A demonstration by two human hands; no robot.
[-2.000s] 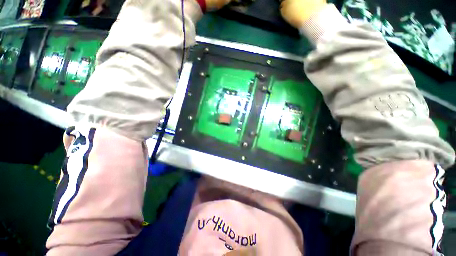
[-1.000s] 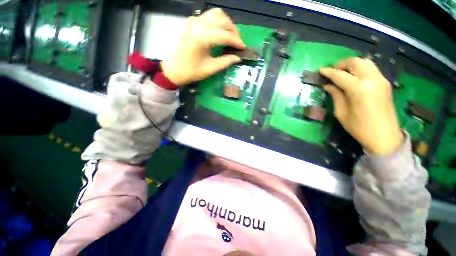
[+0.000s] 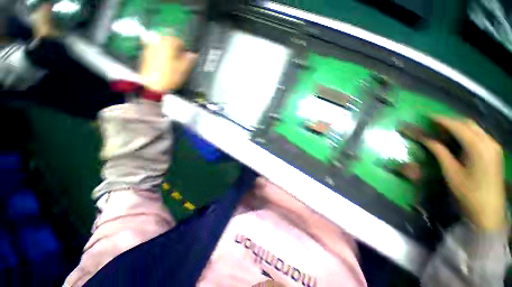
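Note:
The near green circuit board (image 3: 297,132) sits in a black carrier, with a long brown strip (image 3: 334,95) and a smaller brown block (image 3: 319,126) on it. Beside it, a second green board (image 3: 365,160) bears another brown strip (image 3: 411,132) and block (image 3: 411,170). My right hand (image 3: 469,162) is over the right edge of the second board, its fingertips at the strip's end; blur hides whether they still grip it. My left hand (image 3: 165,63) is blurred, thumb apart from the fingers, in front of another board (image 3: 174,19) at the upper left; nothing shows in it.
The silver-white conveyor rail (image 3: 297,188) runs between the boards and my body. A pale line section (image 3: 250,78) lies left of the near carrier. Another person's hand (image 3: 42,21) and sleeve (image 3: 16,66) show at the upper left. Black trays (image 3: 393,10) are at the top.
My left hand has left the brown strip on the near board and moved left. My right hand stays by the other strip. The view has tilted and shifted left.

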